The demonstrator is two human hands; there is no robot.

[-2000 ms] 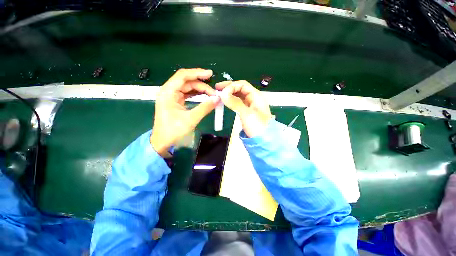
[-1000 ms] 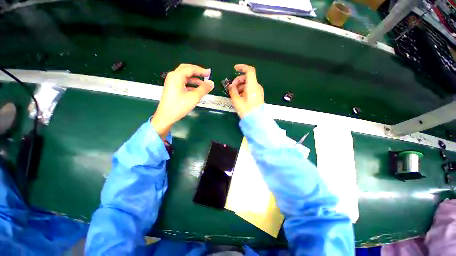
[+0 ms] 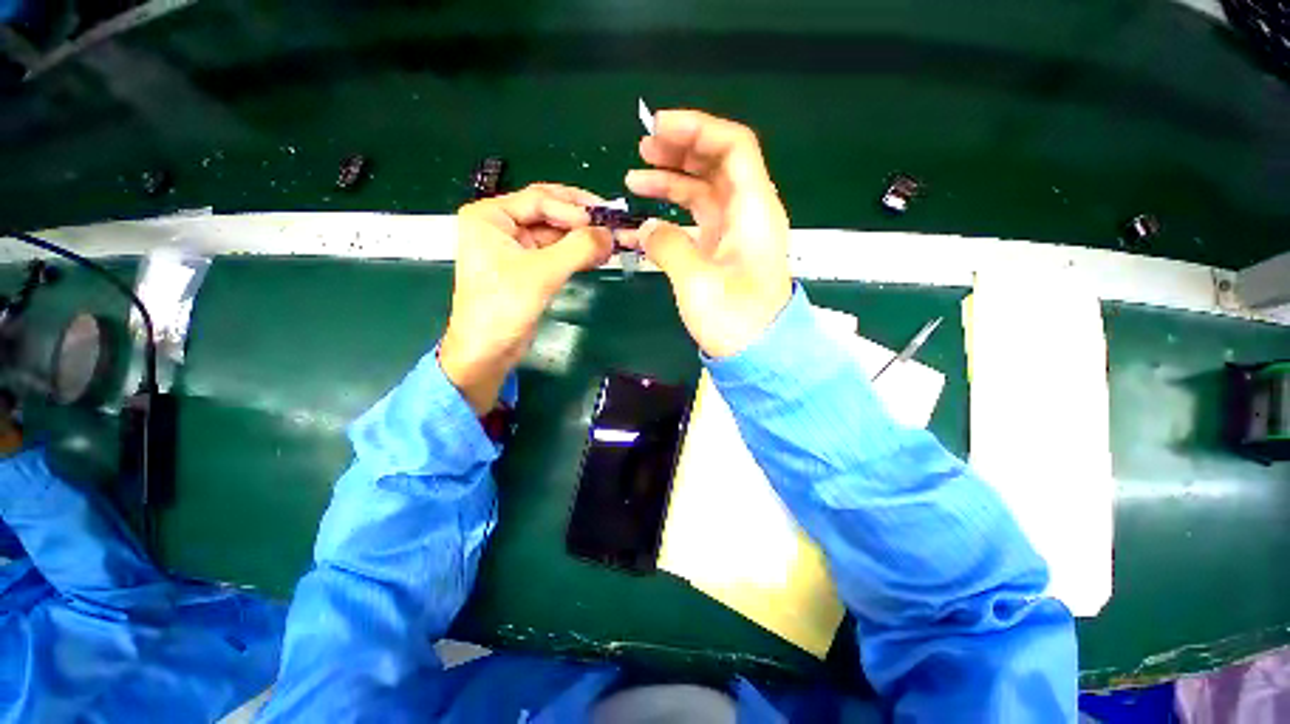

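My left hand (image 3: 521, 269) holds a small black electronic unit (image 3: 617, 219) between thumb and fingertips, above the white rail. A whitish bit shows on top of the unit at the left fingertips. My right hand (image 3: 724, 234) has its thumb at the unit's right end. Its other fingers are raised, and a small white piece (image 3: 647, 116) shows at a raised fingertip. Whether the right thumb grips the unit or only touches it is unclear.
White rail (image 3: 340, 235) runs across; the belt beyond carries several black units (image 3: 901, 193). A smartphone (image 3: 628, 474) lies left of yellowish papers (image 3: 736, 530), with tweezers (image 3: 910, 348) and a long white sheet (image 3: 1040, 439) rightward. A clear plastic bag (image 3: 171, 297) and black cable (image 3: 146, 333) are left.
My hands, apart one second ago, have come together at the black unit. The right fingers have lifted with a small white piece at one tip. The camera view has shifted.
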